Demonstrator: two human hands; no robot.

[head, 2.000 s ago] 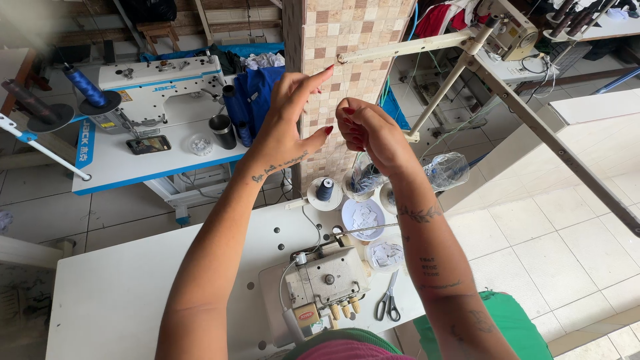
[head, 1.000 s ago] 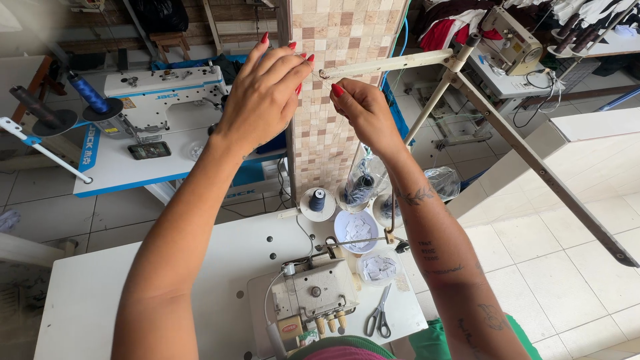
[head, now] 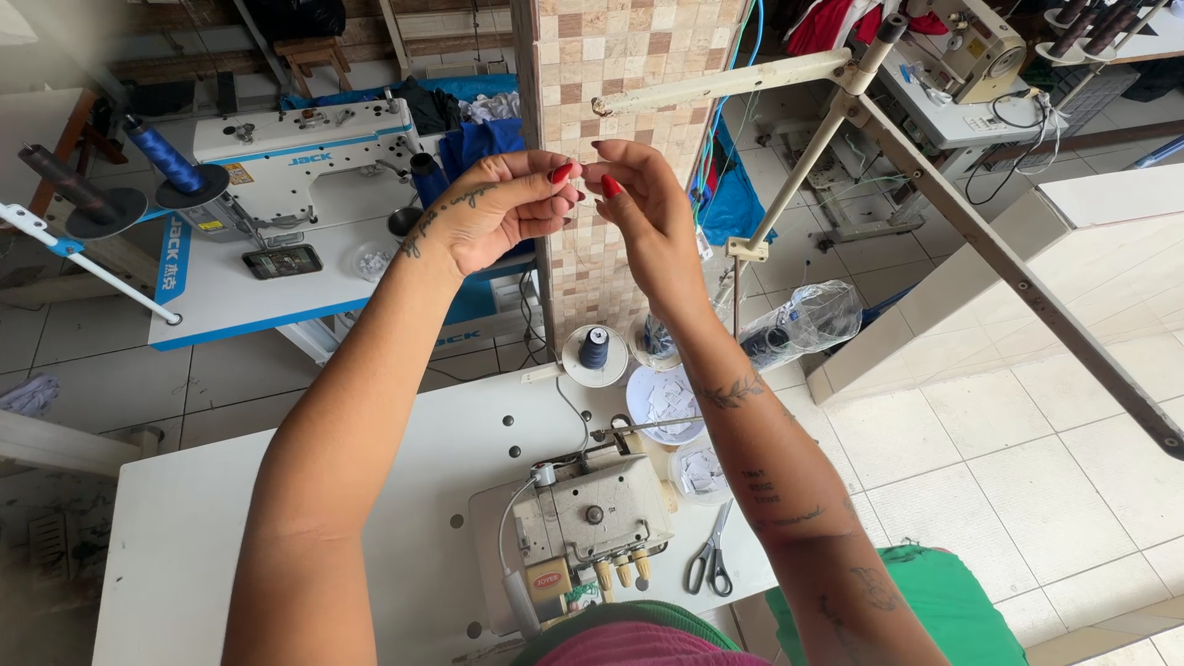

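Both bare hands are raised before the tiled pillar, fingertips nearly meeting below the free end of a cream metal thread-stand arm. My left hand has thumb and forefinger pinched together; any fine thread there is too thin to make out. My right hand is close beside it, fingers bent and thumb pointing up. Below stand an overlock sewing machine, a dark blue thread cone on a round holder, a bowl of white scraps, a smaller tub and black-handled scissors.
The tiled pillar rises just behind the hands. A Jack sewing machine with a phone on its table is at left. A long metal bar slants across the right, near a low tiled wall. Green fabric lies lower right.
My left hand has gone from spread fingers to a pinch and turned. My right hand, closed near the stand arm's end one second ago, has loosened its fingers and is lower relative to the arm.
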